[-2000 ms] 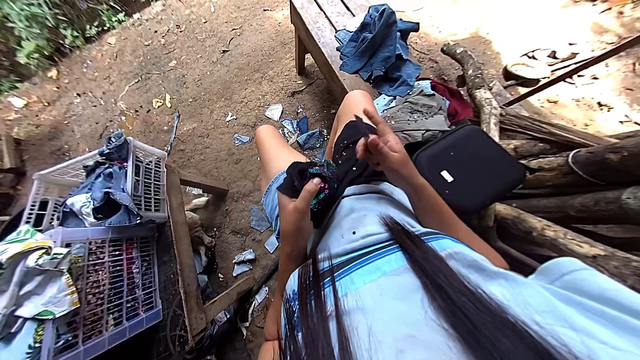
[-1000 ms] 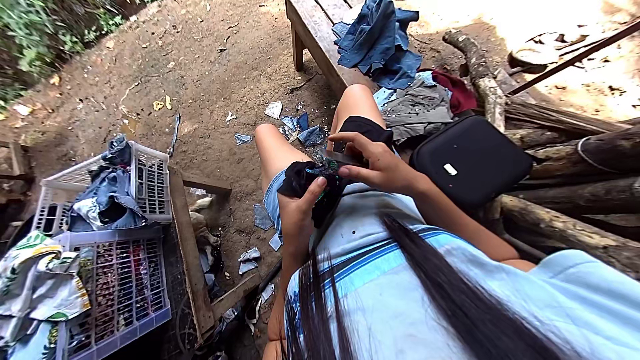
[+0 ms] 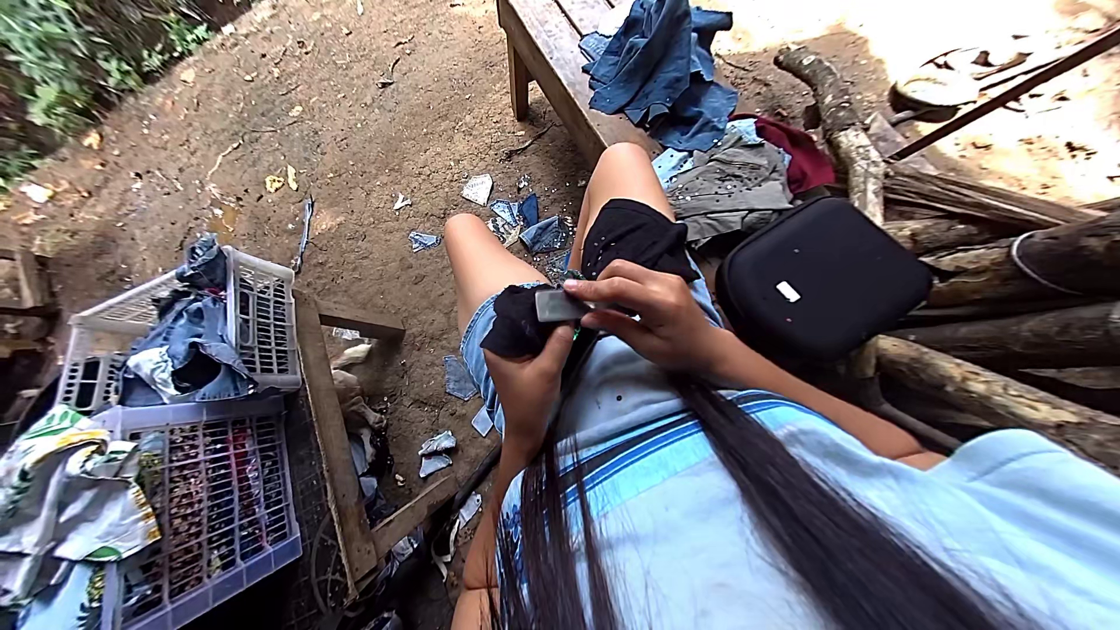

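Black fabric [image 3: 637, 238] lies over my lap and thighs. My left hand [image 3: 529, 381] grips a bunched part of it, with the thumb pointing up. Between the thumb and fingers of my right hand [image 3: 652, 315] is a small flat grey metal blade [image 3: 560, 306], held against the bunched cloth. The exact kind of blade cannot be told. Small shiny coloured specks show on the cloth near my left thumb. The fingertips of my left hand are hidden by the fabric.
A wooden bench [image 3: 560, 74] bears a torn denim garment [image 3: 661, 66]. Grey cloth [image 3: 735, 188] and a black zip case [image 3: 822, 276] lie at my right, beside stacked logs [image 3: 1032, 262]. Plastic crates [image 3: 262, 328] and a wooden frame [image 3: 328, 437] stand at left. Denim scraps [image 3: 544, 234] litter the ground.
My right hand was raised off the cloth two seconds ago; it has come down beside my left hand. The grey blade now shows plainly over the fabric.
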